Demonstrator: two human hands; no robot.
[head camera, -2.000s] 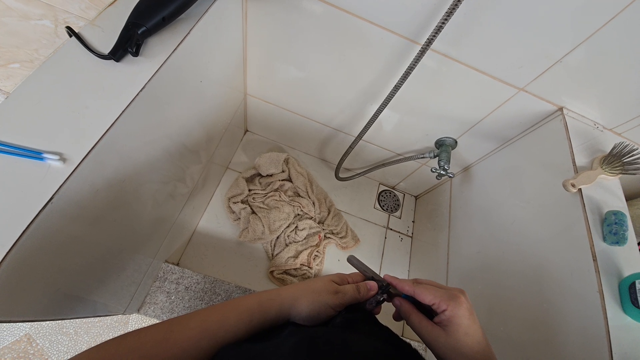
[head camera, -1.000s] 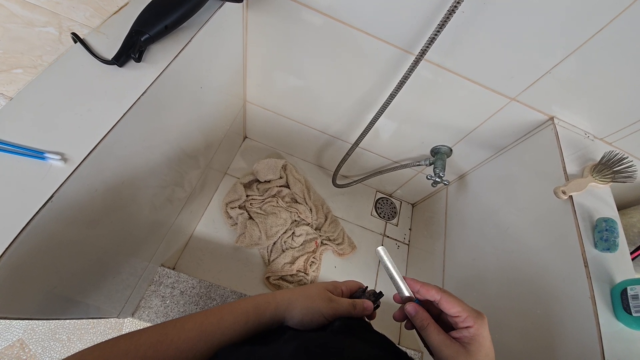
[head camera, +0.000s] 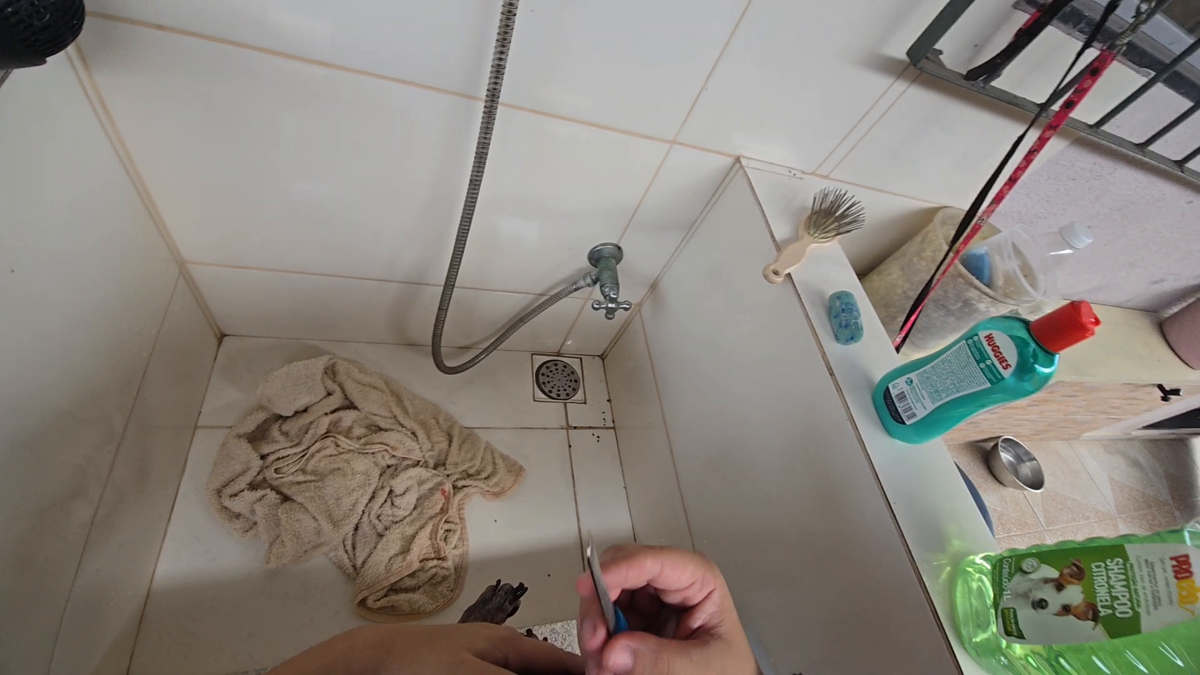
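Note:
At the bottom edge is my right hand (head camera: 670, 609), its fingers pinching a flat metal tool (head camera: 597, 581), perhaps a nail file, with a bit of blue at its lower part. The tool's tip points up. Just left of it, the back of my left hand (head camera: 431, 652) shows; its fingers are cut off or hidden, so its grasp cannot be told. A dark animal's paw (head camera: 494, 602) with claws sticks out above my left hand. Beyond the hands, a crumpled beige towel (head camera: 366, 478) lies on the tiled tub floor.
A metal hose (head camera: 469, 187) runs to a wall valve (head camera: 607, 279) above a floor drain (head camera: 559, 380). The right ledge (head camera: 844, 403) bears a pin brush (head camera: 816, 232), a blue soap bar (head camera: 845, 317), a teal bottle (head camera: 975, 375) and a green shampoo container (head camera: 1078, 600). A red leash (head camera: 1022, 173) hangs there.
The view has swung to the right, showing more of the ledge. My right hand still holds a metal tool, now with its narrow edge towards the camera. The paw shows more plainly.

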